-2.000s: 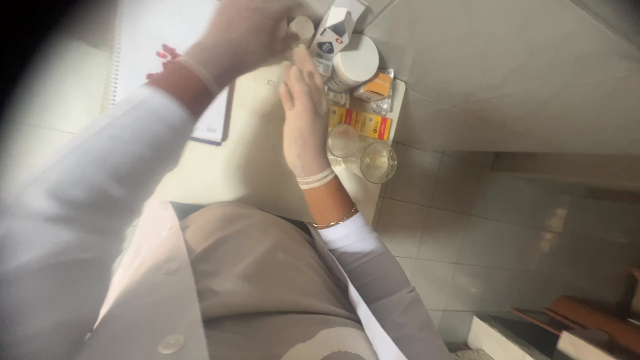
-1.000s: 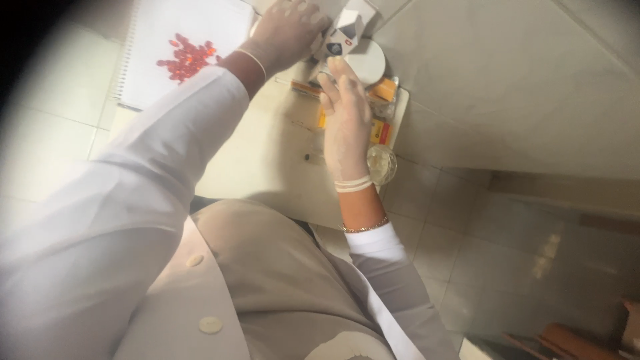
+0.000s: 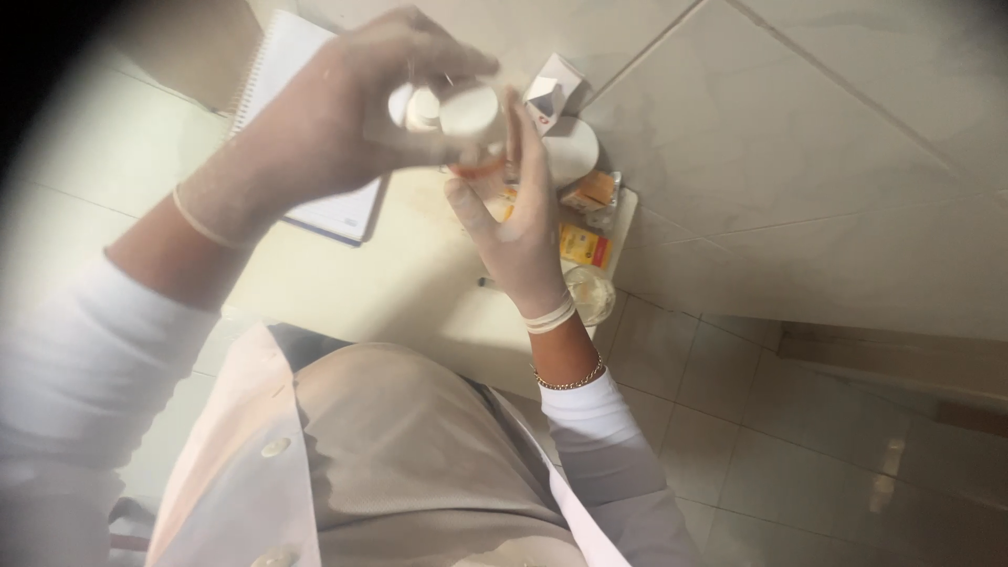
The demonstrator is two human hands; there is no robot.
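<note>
My left hand (image 3: 354,126), in a thin translucent glove, curls its fingers and thumb around a white-capped container (image 3: 469,112). The image is blurred there, and a reddish band shows at the container's lower part. From below and the right, my gloved right hand (image 3: 520,228) has its fingers along the container's side and its thumb under it. A second small white round object (image 3: 422,109) shows between the left fingers and thumb; whether it is held or stands behind is unclear. The spiral notebook (image 3: 335,216) lies partly hidden under my left hand and forearm.
Right of my right hand, on the pale tabletop (image 3: 370,276), are a white box (image 3: 557,79), a white round tub (image 3: 573,150), an orange box (image 3: 589,191), a yellow-and-red packet (image 3: 584,246) and a clear glass vessel (image 3: 591,295) near the edge. A tiled wall adjoins.
My left hand has moved from beside the white box back toward me, with the container now between both hands. The red pieces seen on the notebook a second ago are hidden from view.
</note>
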